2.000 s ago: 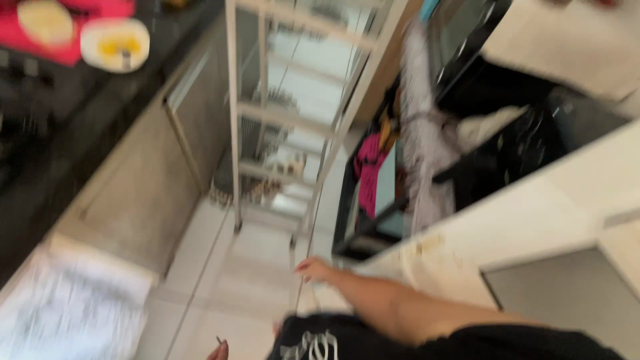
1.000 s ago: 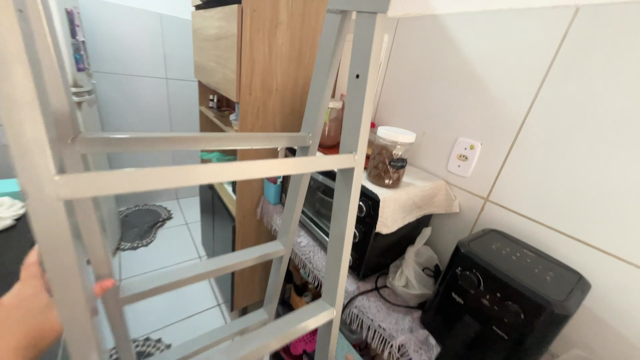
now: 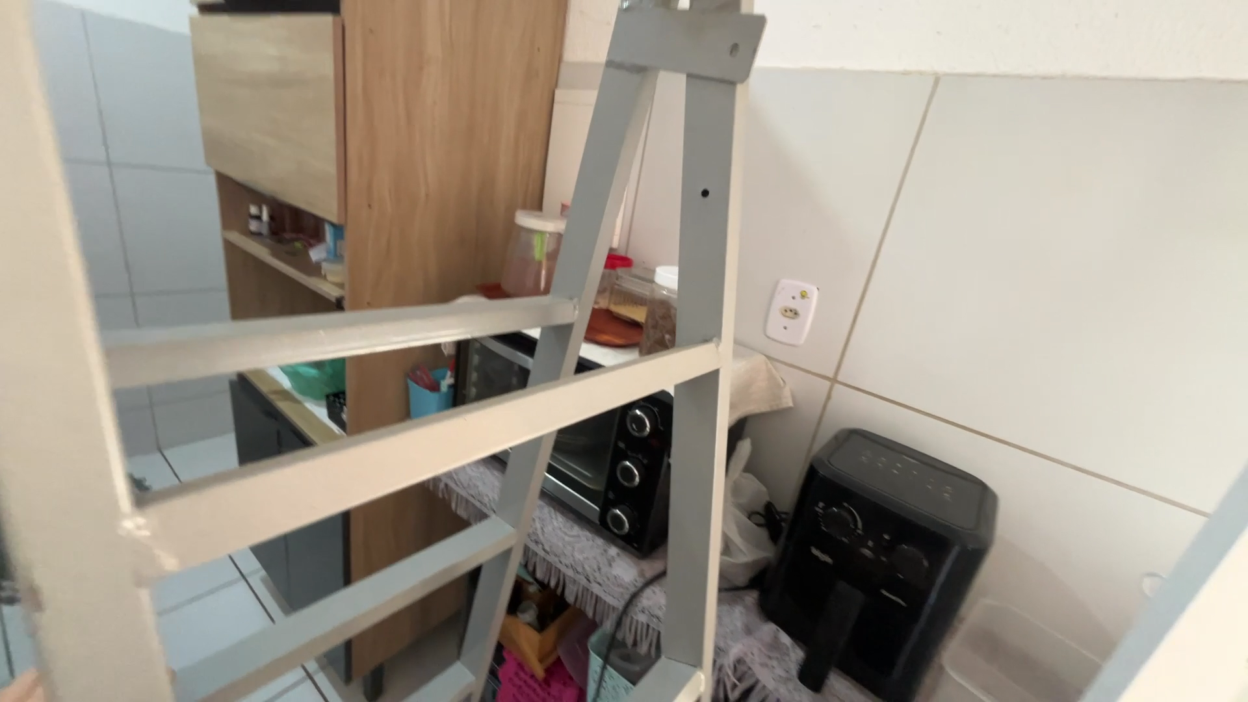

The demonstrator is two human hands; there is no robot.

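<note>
A grey metal folding stepladder [image 3: 700, 253] stands upright and close before me, its rungs crossing the view. At the bottom left corner a sliver of skin, seemingly my left hand [image 3: 21, 686], shows beside the near left rail; its fingers are hidden, so its hold cannot be told. My right hand is out of the frame. Behind the ladder's right side are a black toaster oven [image 3: 632, 473] with jars and a cloth on top, and to its right a black air fryer [image 3: 882, 556].
A wooden cabinet [image 3: 444, 175] stands behind the ladder. The fringed lace cloth [image 3: 585, 556] covers a surface under the oven. A power outlet [image 3: 792, 312] is on the tiled wall. A clear plastic container [image 3: 1019, 648] sits right of the air fryer. A pale blurred edge crosses the lower right corner.
The view has risen from the floor and come nearer the ladder. One second ago my left hand was at the ladder's left rail; now barely any of it shows.
</note>
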